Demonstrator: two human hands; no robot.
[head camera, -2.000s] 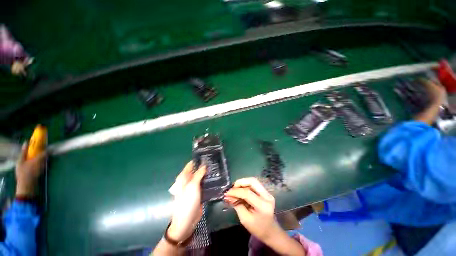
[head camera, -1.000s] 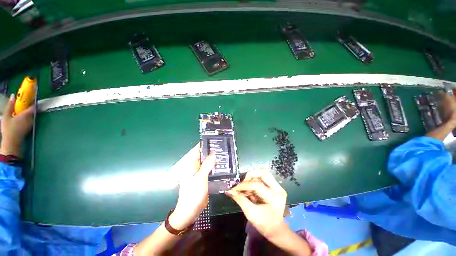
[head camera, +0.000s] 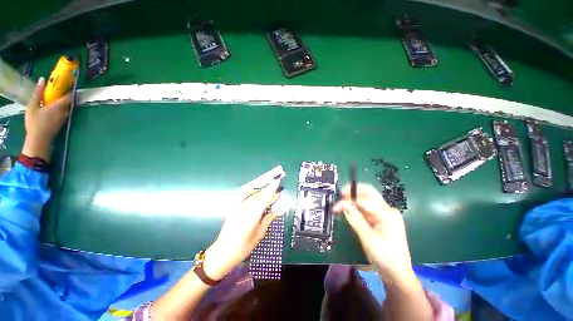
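An open-back phone unit (head camera: 316, 210) lies on the green bench in front of me, its board end away from me. My left hand (head camera: 248, 219) is left of the phone, its fingers at a white strip (head camera: 267, 178) and above the dotted sheet (head camera: 269, 247) at the bench edge. Whether the fingers grip the strip is hard to tell. My right hand (head camera: 372, 222) is just right of the phone, blurred, holding a thin dark upright tool, likely tweezers (head camera: 354, 182). A loose pile of small black parts (head camera: 391, 182) lies right of it.
More phone units (head camera: 462, 155) lie at the right. A white rail (head camera: 251, 94) crosses behind, with several phones (head camera: 290, 51) on the green belt beyond. At the left a neighbour's hand holds a yellow-orange tool (head camera: 61, 79). A blue sleeve (head camera: 556, 235) is at the right edge.
My left hand has let go of the phone, which now lies on the bench, and moved to the white strip. My right hand has come away from the phone's lower end. The view has shifted.
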